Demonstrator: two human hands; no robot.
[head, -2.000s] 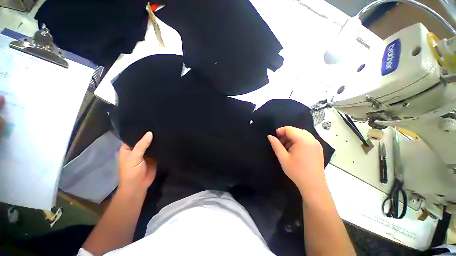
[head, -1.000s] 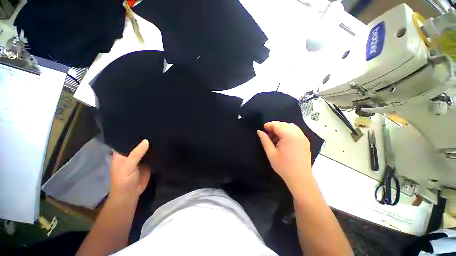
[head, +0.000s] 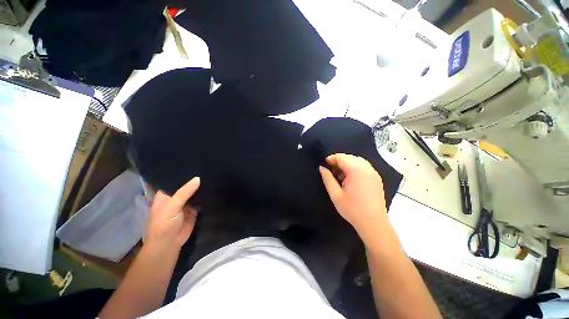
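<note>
A black fabric panel (head: 237,149) with a curved, notched edge lies over the table edge and my lap. My left hand (head: 173,215) holds its lower left edge, thumb on top and fingers underneath. My right hand (head: 352,187) rests on the right part of the panel, thumb and forefinger close together at the cloth; whether they pinch it is hard to tell. More black panels (head: 268,50) lie beyond it, and a dark pile (head: 97,40) lies at the far left.
The sewing machine (head: 474,81) stands at the right. Tweezers (head: 427,149), snips (head: 464,189) and shears (head: 484,233) lie on its bed. A clipboard with paper (head: 37,168) is at left, above a carton with a white sheet (head: 109,215).
The view has shifted. My left hand has moved slightly right along the panel's lower edge. My right hand stays at about the same place on the cloth.
</note>
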